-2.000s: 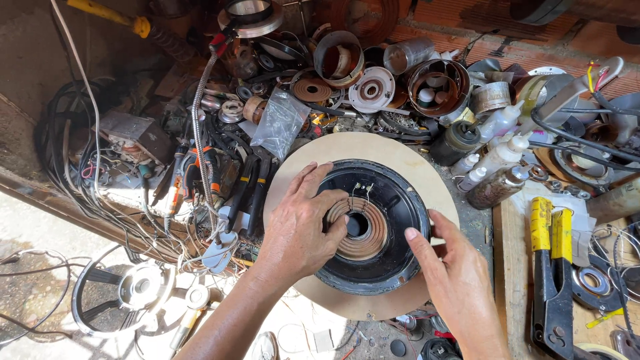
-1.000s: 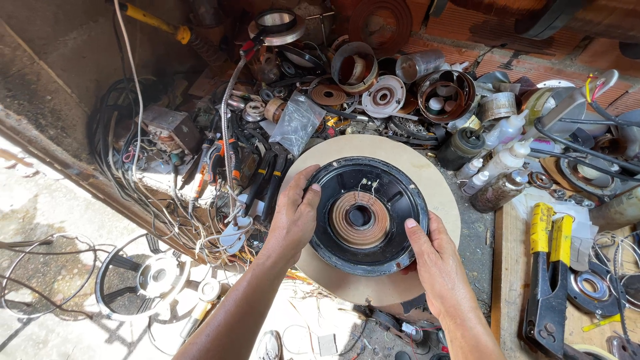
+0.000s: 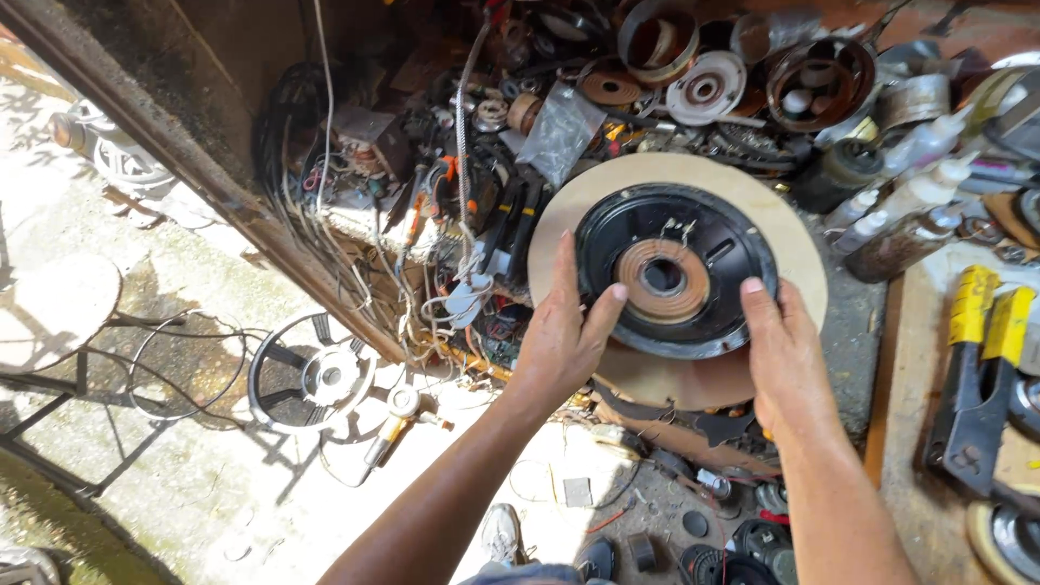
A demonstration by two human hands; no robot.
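Note:
A black loudspeaker basket (image 3: pixel 723 236) rests on a round tan board (image 3: pixel 788 219) on the bench. A brown ribbed spider (image 3: pixel 630 280) lies at its centre, with short wire ends just above it. At the basket's left rim is my left hand (image 3: pixel 565 333), thumb and index finger apart, the thumb over the lower left of the basket. My right hand (image 3: pixel 784 341) holds the right rim, thumb on top and the other fingers along the outer side. Whether the left fingers touch the rim is hard to tell.
Plastic bottles (image 3: pixel 922 191) and yellow-handled cutters (image 3: pixel 971 374) are at the right. Speaker parts, including a white metal plate (image 3: pixel 707 88), crowd the back. Loose wires (image 3: pixel 325 236) hang at the left edge of the bench. A bare speaker frame (image 3: pixel 264 398) and a hammer-like tool (image 3: pixel 390 431) lie on the floor.
My left hand was over the spider two seconds ago, then at the left rim; its thumb and index finger are now spread. The right hand stays at the right rim. The view has swung left.

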